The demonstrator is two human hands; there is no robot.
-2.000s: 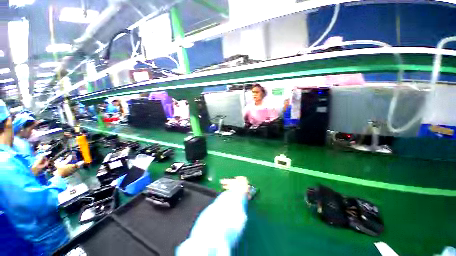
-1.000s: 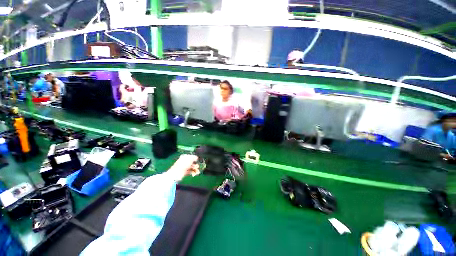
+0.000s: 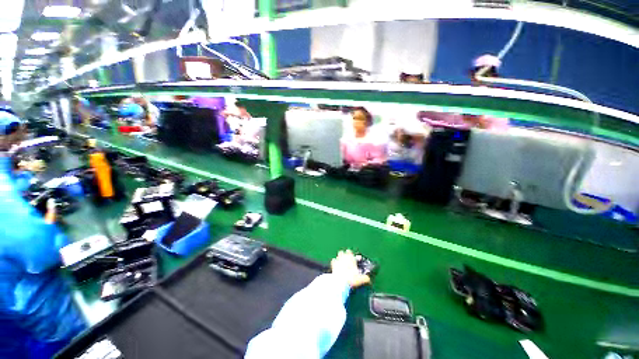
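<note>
My left hand (image 3: 347, 268), in a pale blue sleeve, reaches over the green bench mat past the right edge of the black tray (image 3: 183, 335). A small dark part (image 3: 366, 265) lies right beside the fingers; blur hides whether they grip it. An open black housing (image 3: 394, 335) lies on the mat below and right of my hand, cut off by the bottom edge. My right hand is not in view.
A closed black housing (image 3: 237, 256) sits in the tray. Black units (image 3: 496, 298) lie at the right. A blue bin (image 3: 183, 235) stands beyond the tray. A black block (image 3: 279, 194) stands near the green line. A worker in blue (image 3: 31, 259) is at the left.
A black unit beyond the tray was picked up by my left hand and carried right; an open housing now lies near the bottom edge. My hand is now at the small part. The view swung right, then back.
</note>
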